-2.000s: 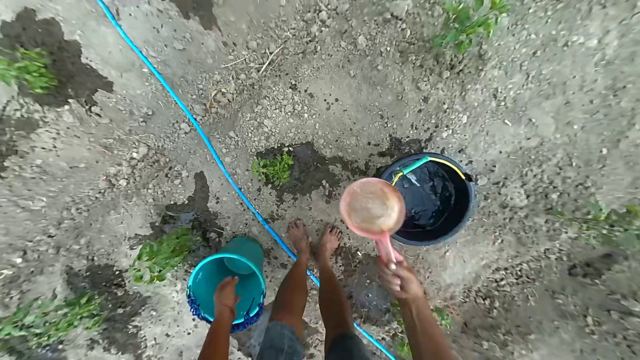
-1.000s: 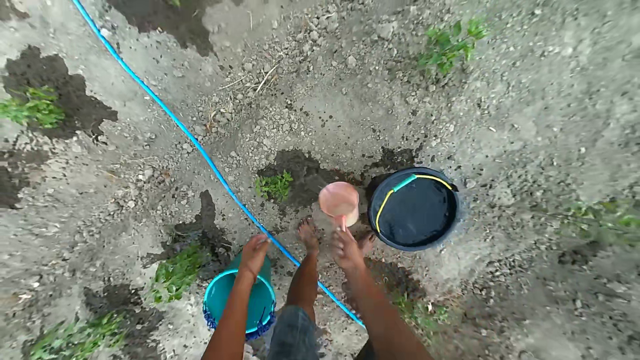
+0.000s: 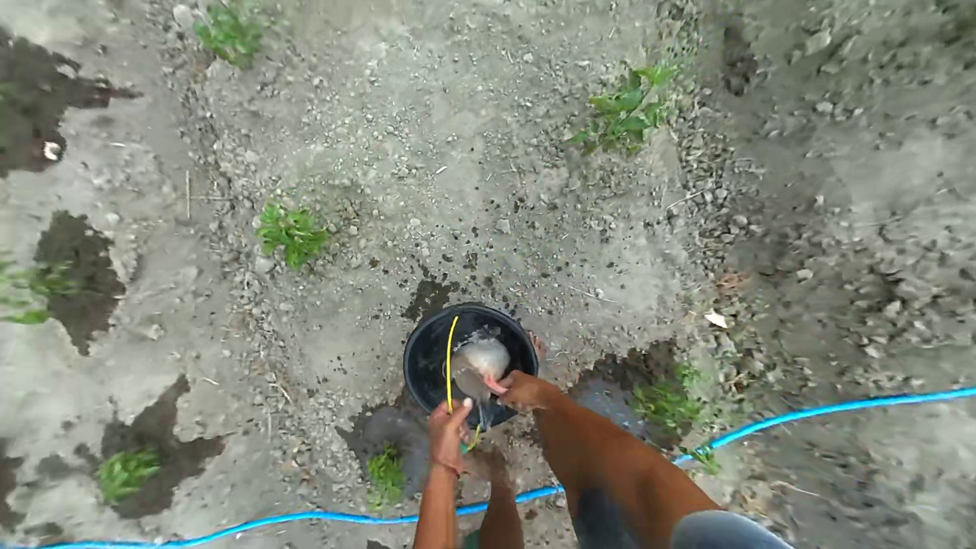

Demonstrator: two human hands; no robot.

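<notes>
A black bucket holding water stands on the soil just in front of my feet. Its yellow wire handle rises over the bucket's mouth, and my left hand is closed on it near the green grip. My right hand grips the pink handle of a water dipper, whose bowl is down inside the bucket. The water around the dipper is stirred, and blur hides the edge of its bowl. A small bit of green shows at the bottom edge beside my leg.
A blue hose runs across the ground beneath my legs. Small green plants grow around me, among them one ahead on the left and one ahead on the right. Dark wet patches mark the dry, pebbly soil.
The view has turned strongly. My left hand, over the teal bucket before, now holds the black bucket's handle. The dipper in my right hand has gone from beside the black bucket into it.
</notes>
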